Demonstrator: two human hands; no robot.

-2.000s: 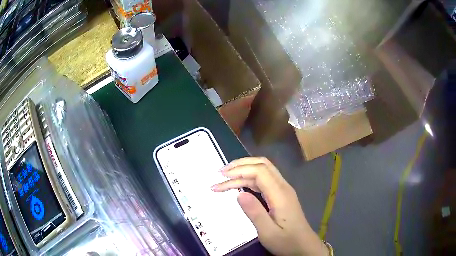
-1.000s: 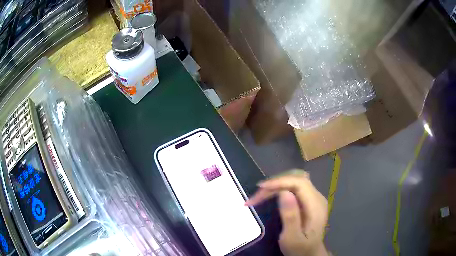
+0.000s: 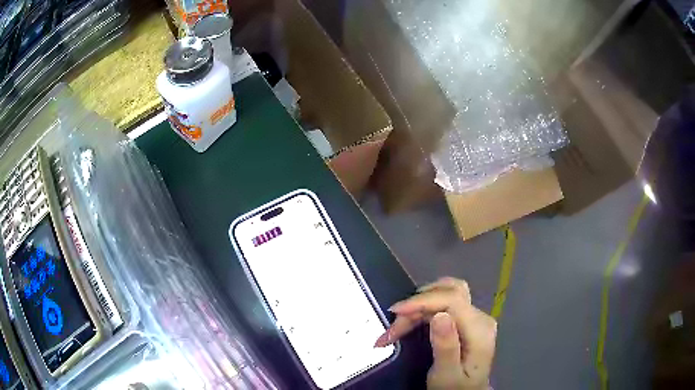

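A smartphone (image 3: 312, 289) with a lit white screen lies face up on the dark green bench mat (image 3: 206, 183). My right hand (image 3: 449, 331) is at its lower right edge, with a fingertip at the lower right of the screen; whether it touches cannot be told. The hand holds nothing and its fingers are partly curled. My left hand is not in view. At the left, a gold-edged keypad phone (image 3: 52, 282) with blue writing on its black screen lies in a clear blister tray (image 3: 164, 266). Part of another phone is cut off at the left edge.
A white bottle (image 3: 196, 99) with a metallic top stands at the mat's far end. Stacked trays (image 3: 53, 53) are at upper left beside a bare wooden board (image 3: 126, 68). Right of the bench are an open cardboard box (image 3: 339, 84) and shiny clear plastic (image 3: 503, 114) over another box.
My right hand has moved from over the middle of the smartphone to its lower right edge. The screen content has changed. The view has shifted slightly.
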